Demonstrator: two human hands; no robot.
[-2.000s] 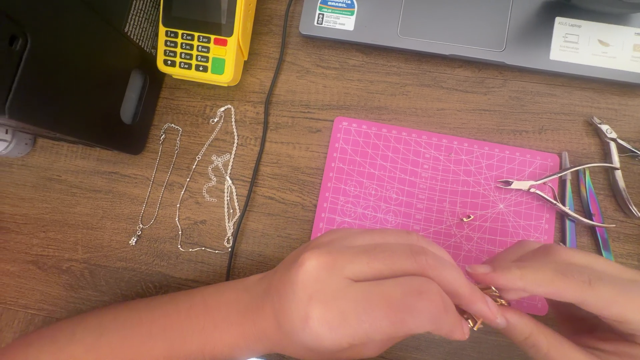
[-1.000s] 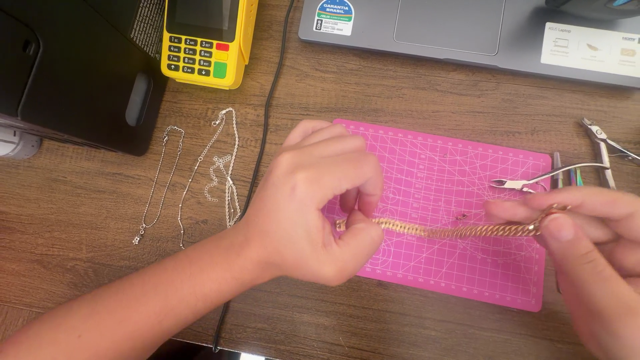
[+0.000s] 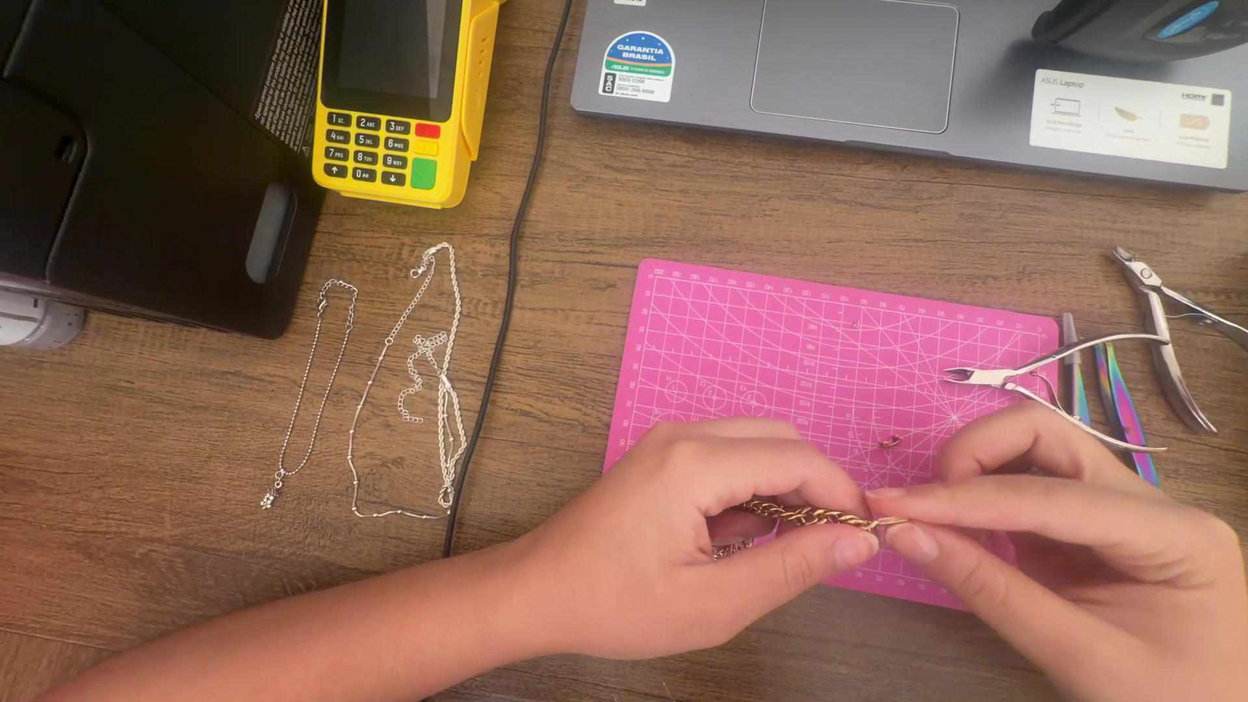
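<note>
A gold-coloured chain [image 3: 804,515] runs between my two hands, over the lower part of a pink cutting mat [image 3: 741,331]. My left hand [image 3: 721,536] grips it between thumb and fingers, and part of the chain hangs looped inside that hand. Thumb and index finger of my right hand [image 3: 1072,556] pinch its end link. A small gold-coloured piece [image 3: 889,443] lies on the mat just above the fingertips. Silver nippers [image 3: 1004,376] rest across the mat's right edge, above my right hand. My fingers hide parts of the chain.
Tweezers [image 3: 1121,409] and a second pair of nippers [image 3: 1160,322] lie at the right. Silver-coloured chains [image 3: 448,390] and a pendant chain [image 3: 310,390] lie left, beside a black cable [image 3: 507,292]. A yellow card terminal [image 3: 395,185], black device [image 3: 175,195] and laptop [image 3: 682,117] stand behind.
One second ago the chain was stretched out between my hands. My left hand has moved right, the two hands are now close together, and the chain is bunched.
</note>
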